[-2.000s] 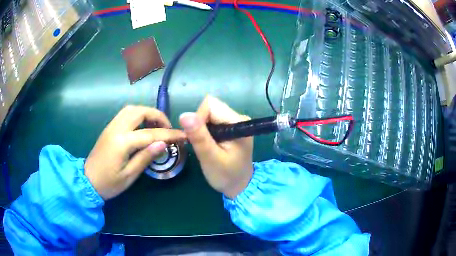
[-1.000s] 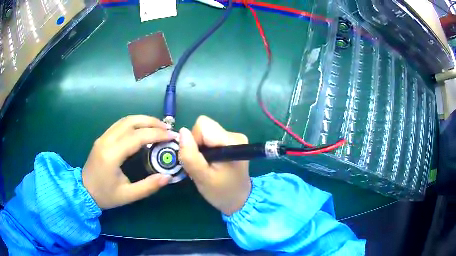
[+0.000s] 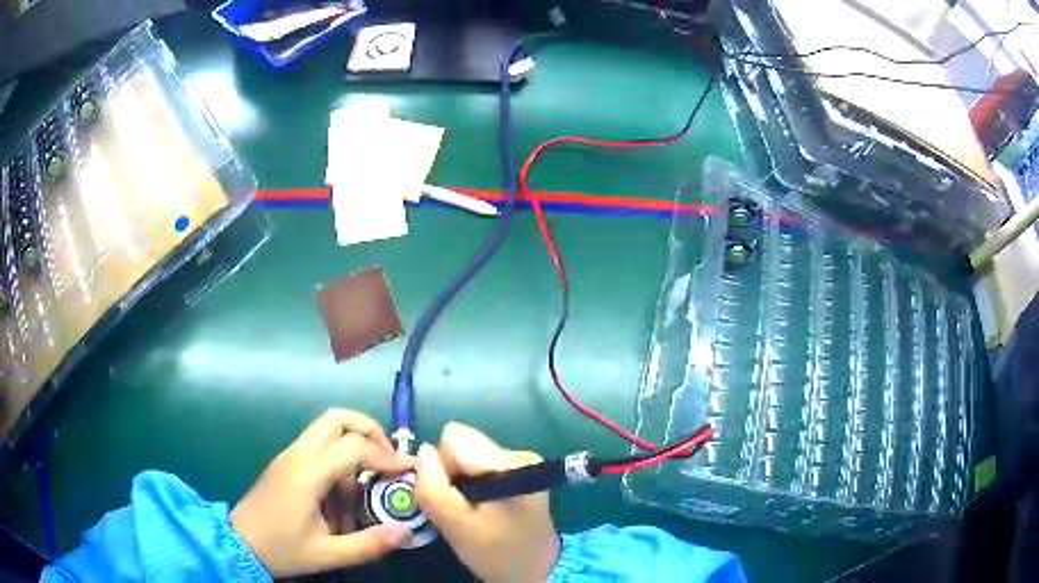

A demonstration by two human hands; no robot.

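Note:
A round component (image 3: pixel 401 500) with a green-yellow centre sits on the silver test head (image 3: pixel 417 535) near the front edge. My left hand (image 3: pixel 313 495) curves around the left side of the test head, thumb and fingers at its rim. My right hand (image 3: pixel 484 507) holds the black test probe (image 3: pixel 518 479), which lies almost level, its red and black wires trailing right. The probe's tip is hidden by my fingers beside the component. The dark blue cable (image 3: pixel 403 399) plugs into the top of the test head.
The right-hand blister tray (image 3: pixel 684 342) holds two black parts at its upper left. The left-hand blister tray (image 3: pixel 171 262) has black parts and a blue dot. A brown-red pad (image 3: pixel 360 313), paper slips (image 3: pixel 370 171), pen (image 3: pixel 458 202), blue box (image 3: pixel 291 46), black flat device (image 3: pixel 456 51) and stacked trays (image 3: pixel 843 125) lie beyond.
The view has shifted so everything sits lower and more of the bench's far side shows. Since the earliest frame, my left fingers have spread around the test head, uncovering the component's green-yellow centre.

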